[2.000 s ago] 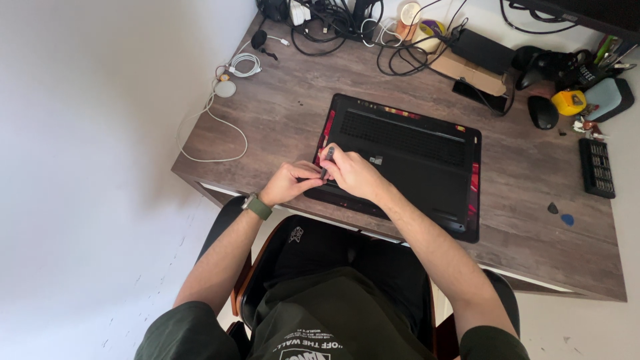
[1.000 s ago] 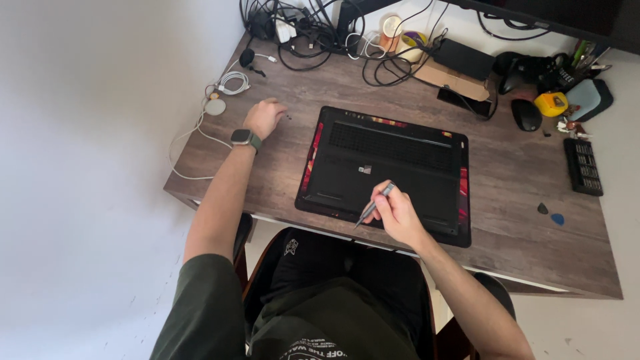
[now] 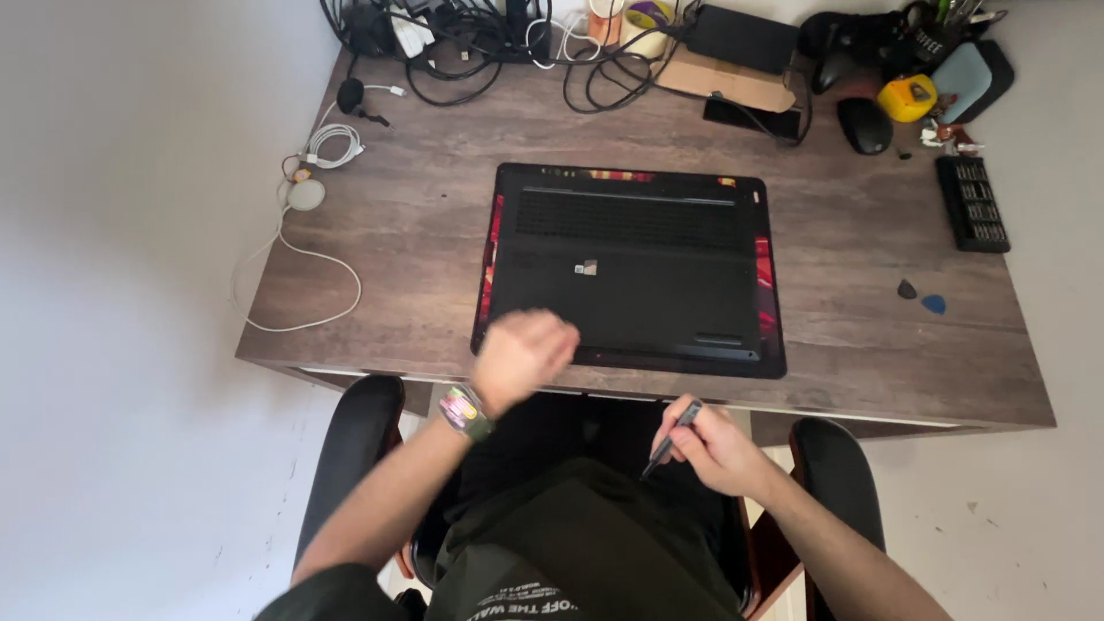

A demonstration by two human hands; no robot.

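Note:
A black laptop lies bottom side up on a mat with a red and black pattern, at the front of the wooden desk. My left hand, wearing a watch on its wrist, is blurred over the front left corner of the laptop; its fingers look curled, and whether anything is in them cannot be seen. My right hand is off the desk, above my lap, and holds a slim grey screwdriver with its tip pointing down and left.
A black bit case and two opening picks lie at the right. Behind are a mouse, a yellow tape measure, a power adapter and tangled black cables. A white cable runs along the left edge.
My left hand has come from the desk left of the laptop to its front left corner. My right hand, with the screwdriver, has moved off the laptop towards my body.

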